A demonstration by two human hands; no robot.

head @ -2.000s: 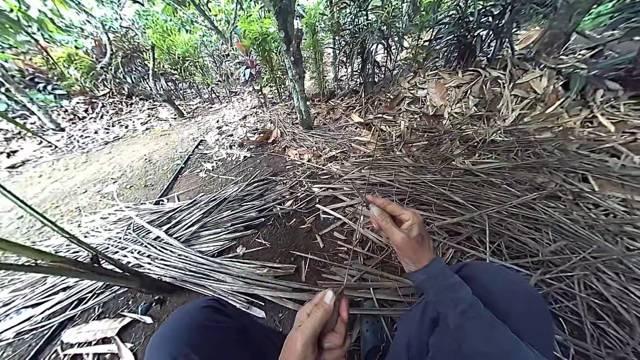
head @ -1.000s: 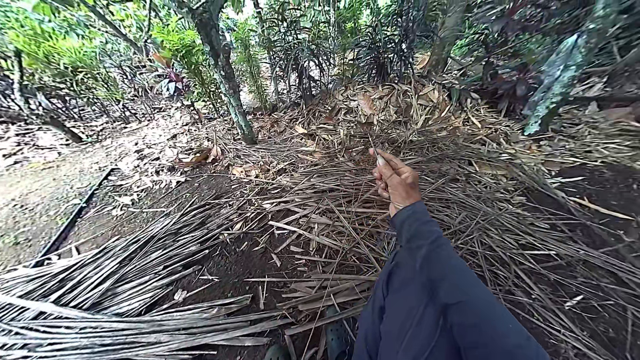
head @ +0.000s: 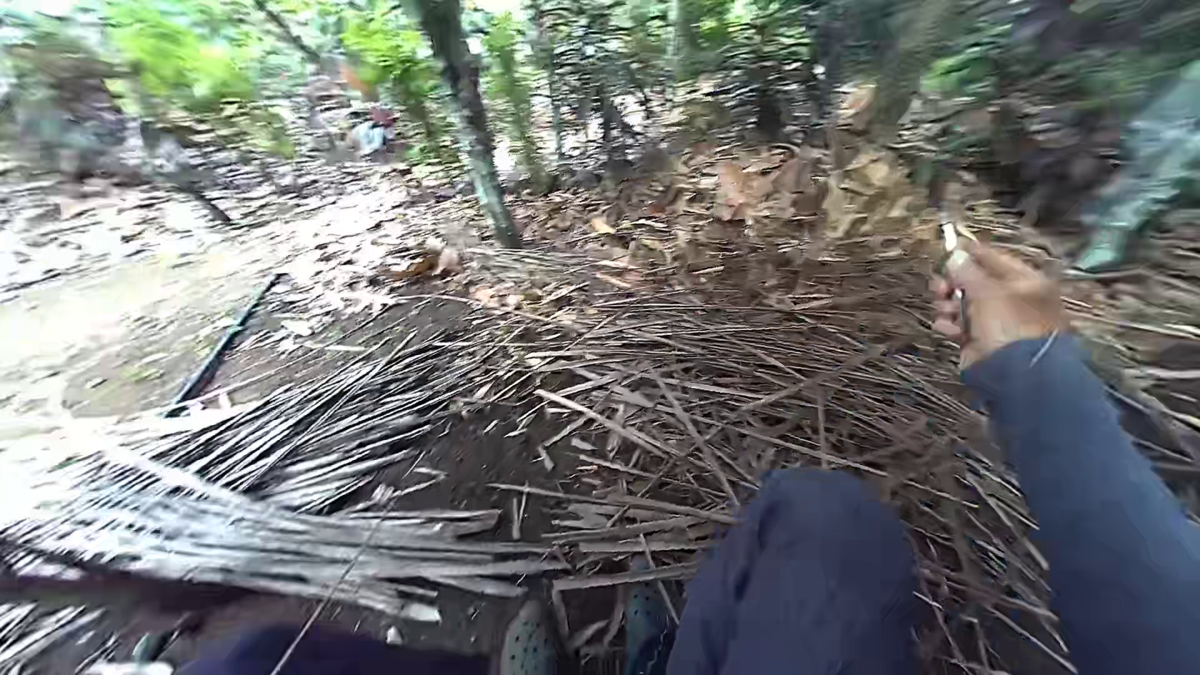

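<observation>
At the right, my right hand (head: 1003,295) is raised with its fingers closed on a small knife (head: 954,248), whose pale blade points up; motion blurs it. My left hand is out of view. A thin strip (head: 347,572) rises slantwise at the lower left, its lower end cut off by the frame. Dry, split leaf strips (head: 375,553) lie in a bundle at the lower left, and a wide heap of thin dry stalks (head: 712,375) covers the ground before my knees.
My perforated shoes (head: 530,637) show at the bottom between my knees. A slim tree trunk (head: 478,141) stands ahead. A dark pipe or hose (head: 225,347) lies on the soil at the left. Brown fallen leaves (head: 750,187) and green shrubs are farther back.
My right hand has moved out to the right, away from my body. My left hand, seen two seconds ago low in the middle, has left the view. The view has swung about.
</observation>
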